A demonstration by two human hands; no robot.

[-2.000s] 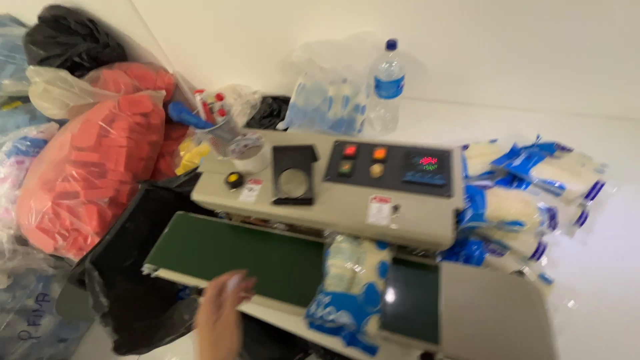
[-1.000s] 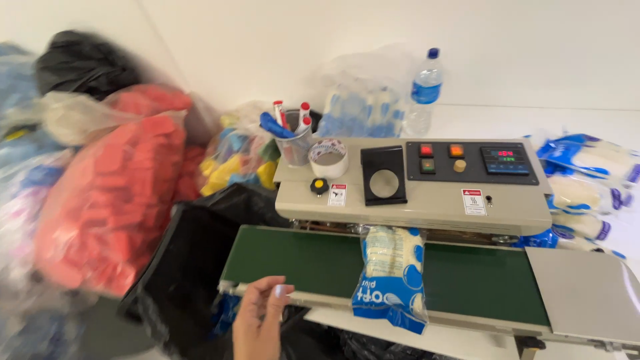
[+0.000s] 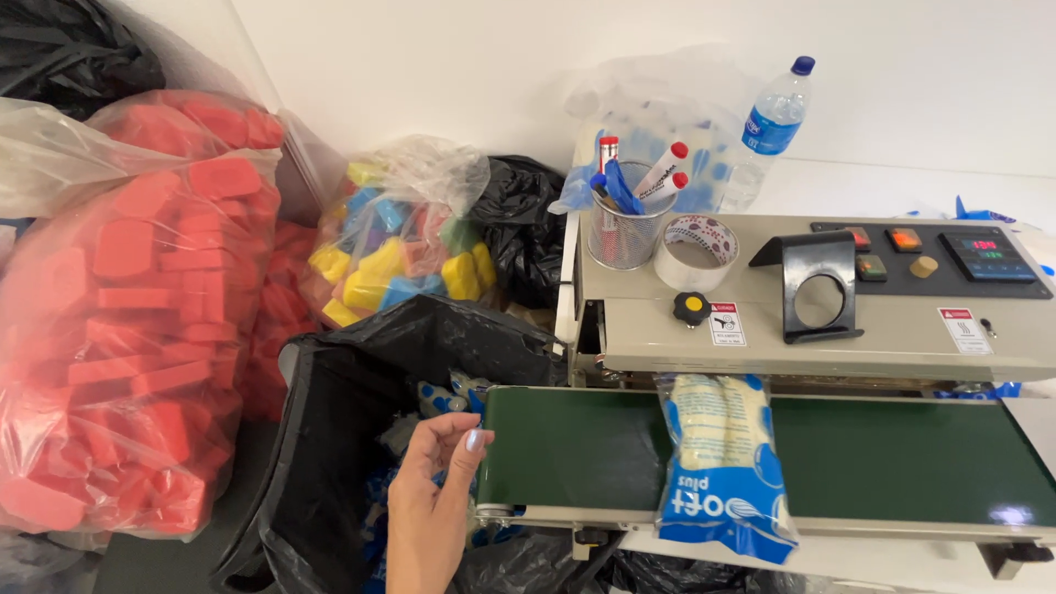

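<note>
My left hand point(image 3: 439, 495) is raised beside the left end of a green conveyor belt point(image 3: 577, 445), its thumb and fingers apart and holding nothing. A clear and blue plastic packet point(image 3: 722, 470) of pale rolled pieces rests across the belt to the right of my hand. Its upper edge is hidden under the beige housing of a band sealing machine point(image 3: 891, 351). Behind and below my hand, a bin lined with a black bag point(image 3: 309, 462) holds several blue-patterned packets point(image 3: 441, 398). My right hand is out of view.
Red blocks fill a clear bag point(image 3: 124, 330) at left; another bag point(image 3: 404, 256) holds coloured blocks. On the machine stand a mesh pen cup point(image 3: 627, 239), a tape roll point(image 3: 697, 252) and a black metal bracket point(image 3: 817, 289). A water bottle point(image 3: 771, 124) stands behind.
The packet has moved left along the belt, closer to the belt's left end. My left hand stays near that end, with its fingers still apart. The view has shifted and come closer.
</note>
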